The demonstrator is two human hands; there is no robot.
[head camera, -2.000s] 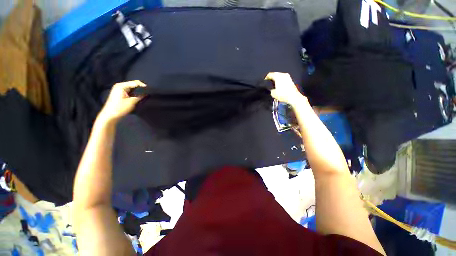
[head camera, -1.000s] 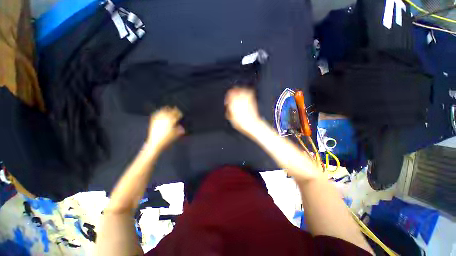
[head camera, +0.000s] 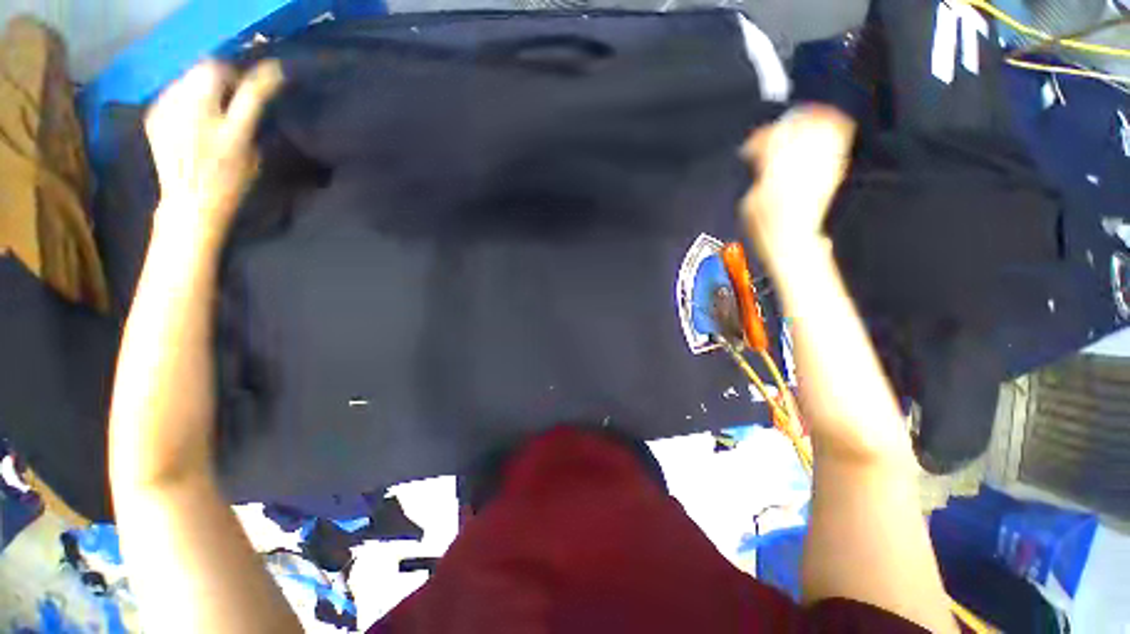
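Observation:
A black garment piece [head camera: 533,161] is stretched between my two hands above the dark table cover; it is blurred by motion. My left hand [head camera: 211,130] is at the upper left with its fingers closed on one end. My right hand [head camera: 799,155] is at the upper right, closed on the other end. A white strip [head camera: 763,60] shows just above my right hand. The steam iron [head camera: 716,297], blue with a pale rim and orange handle, lies on the table left of my right forearm.
Black pieces lie piled at the right [head camera: 954,248]. The dark-covered table [head camera: 359,434] has a front edge with scraps [head camera: 359,533] below it. A brown cloth [head camera: 50,161] hangs at the far left. Yellow cords [head camera: 1066,43] run at the upper right.
My hands have moved apart, up and away from me, spreading the black piece wide. A second ago they were close together over it near the table's middle.

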